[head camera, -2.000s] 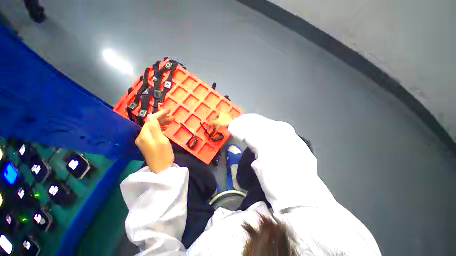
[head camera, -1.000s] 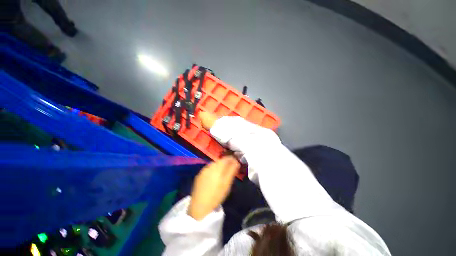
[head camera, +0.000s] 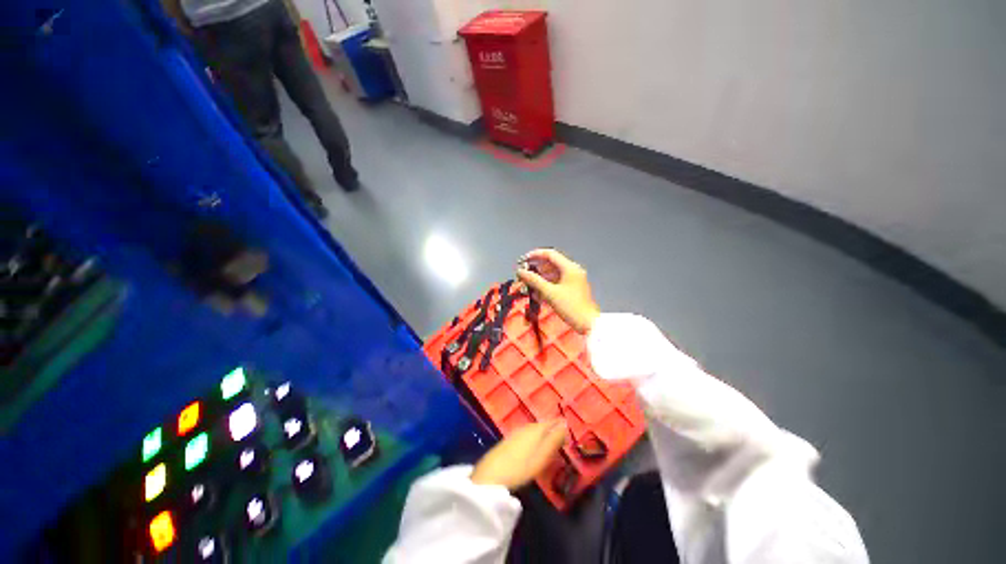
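An orange-red compartment tray (head camera: 537, 380) lies in front of me, tilted in view. Black-strapped smartwatches (head camera: 481, 331) lie across its far left part. Two dark looped pieces, one a watch or strap (head camera: 590, 445), sit in near pockets. My right hand (head camera: 565, 289) is over the tray's far end with its fingers closed on a smartwatch, whose dark strap hangs down. My left hand (head camera: 523, 453) is at the tray's near left edge, fingers stretched over the pockets. Its fingertips are blurred and I cannot tell whether they hold anything.
A blue rack (head camera: 331, 331) stands close on the left, with lit watches (head camera: 243, 421) on its green shelf. A person in dark trousers (head camera: 270, 83) stands beyond it. A red bin (head camera: 511, 83) stands by the white wall. Grey floor lies right of the tray.
The view has swung up and left, bringing in the bin and more of the person. My right hand has moved to the tray's far end and now grips a smartwatch. My left hand is over the near edge.
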